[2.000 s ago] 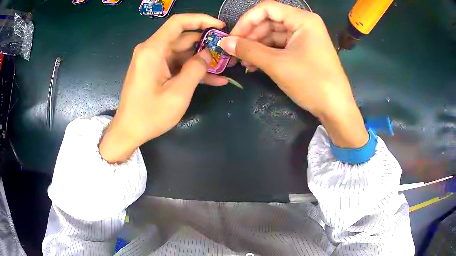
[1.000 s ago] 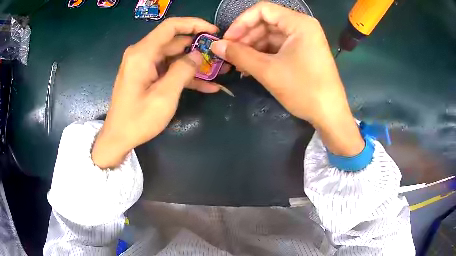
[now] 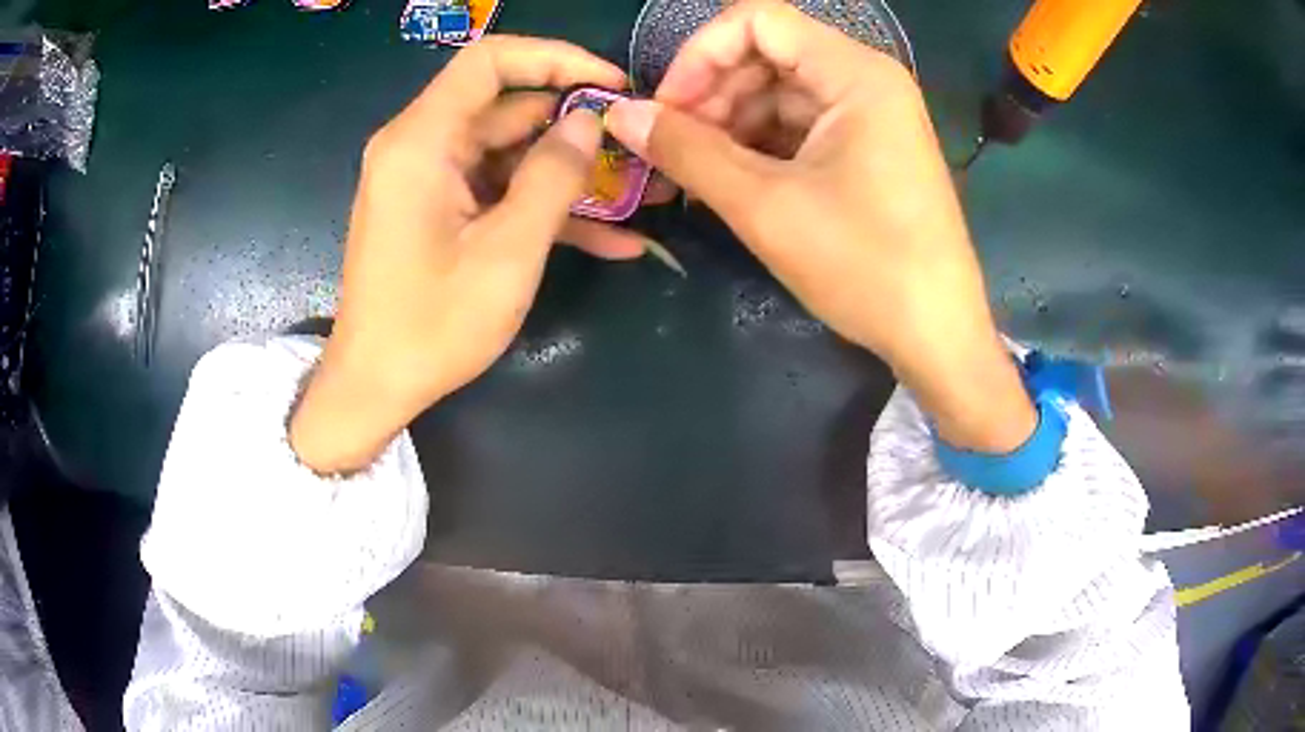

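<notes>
A pink housing (image 3: 624,195) with an orange patch and a bit of dark blue board inside is held above the mat. My left hand (image 3: 455,236) grips it, with the fingers behind and the thumb over its upper left part. My right hand (image 3: 823,186) has its thumb tip and fingers at the housing's upper right edge. Both thumb tips are close together over the board and hide most of it. Whether my right fingertips pinch a small part cannot be seen.
A round grey dish (image 3: 666,32) lies behind my right hand. An orange electric screwdriver (image 3: 1056,55) is at the upper right. Tweezers (image 3: 150,258) lie at left, near a clear plastic bag (image 3: 57,100). An open unit (image 3: 447,20) and parts of others show at the top edge.
My left thumb has moved up from the housing's lower part onto the board area, beside my right thumb. The board is now more covered. The housing remains held between both hands.
</notes>
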